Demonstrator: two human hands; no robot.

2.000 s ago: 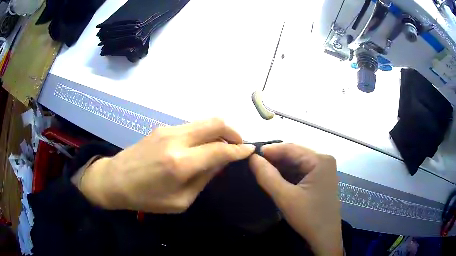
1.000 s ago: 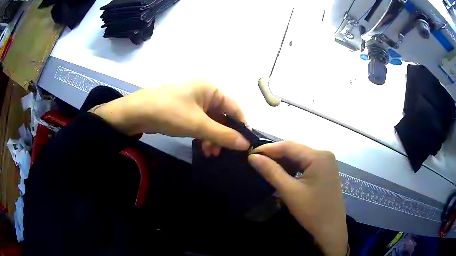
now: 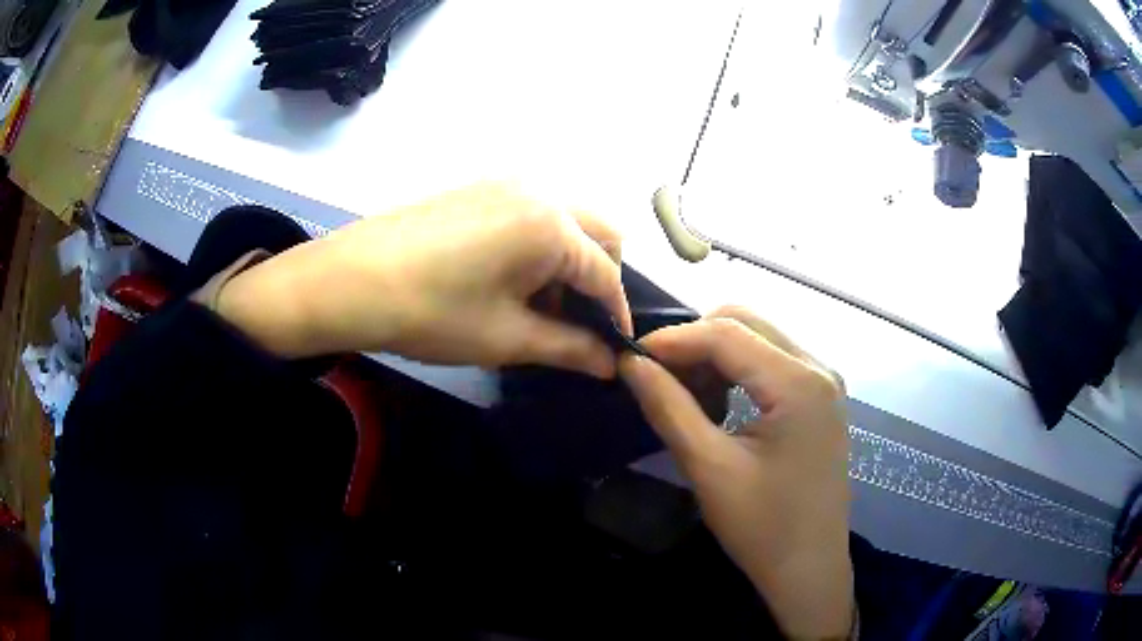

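Observation:
A black cut piece (image 3: 570, 407) hangs at the front edge of the table, partly over the ruler, and is hard to tell from the dark clothing below. My left hand (image 3: 438, 282) pinches its upper edge between thumb and fingers. My right hand (image 3: 758, 445) pinches the same edge just to the right, the fingertips of both hands nearly touching. A small folded edge (image 3: 626, 338) shows between the fingertips. The rest of the piece is partly hidden by my hands.
A stack of cut pieces (image 3: 332, 48) lies upper left. The sewing machine head (image 3: 977, 63) is upper right, with a finished black piece (image 3: 1077, 282) beside it. The table-edge ruler (image 3: 977, 491) runs along the front. Red-handled snips (image 3: 1127, 557) lie at the far right edge.
My left hand has risen and turned, and its fingers now pinch the edge from above. More of the black piece showed below the hands a second ago. The view has shifted slightly.

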